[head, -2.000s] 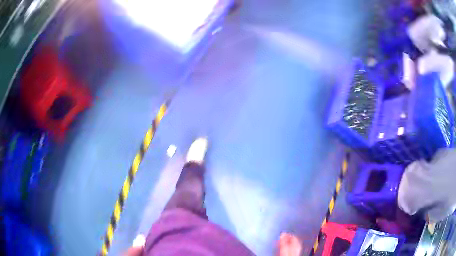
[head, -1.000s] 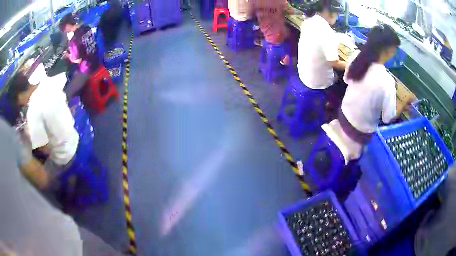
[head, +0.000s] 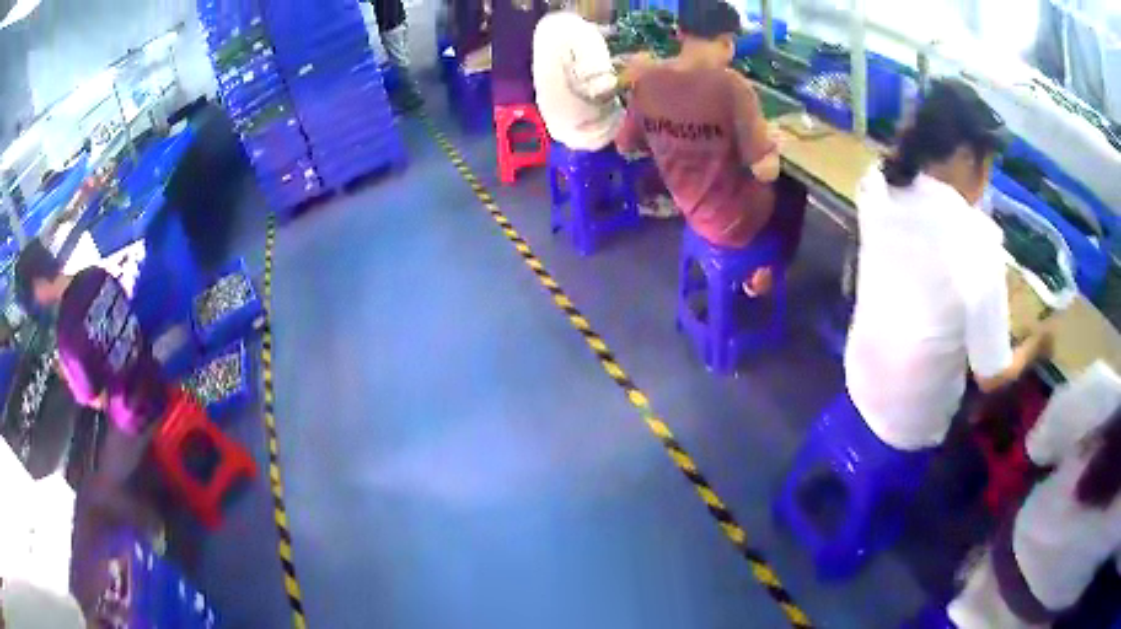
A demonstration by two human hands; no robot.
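Neither of my hands is in the picture. In front of me lies the blue floor aisle [head: 418,430] between two yellow-black tape lines. A tall stack of blue crates [head: 338,98] stands at the upper left, at the far end of the aisle, with some green layers in it. Two blue crates of small pale parts sit at the left tape, an upper one [head: 225,301] and a lower one [head: 219,377].
Several seated people work along the brown-topped bench [head: 818,157] on the right, on blue stools [head: 848,492] and a red stool [head: 521,143]. A person in dark clothes [head: 105,338] sits at left by a red stool [head: 203,461]. Someone stands beyond the stack.
My view has moved forward along the aisle. The crate stack and seated people appear nearer. The crates of dark parts at the lower right have left the view.
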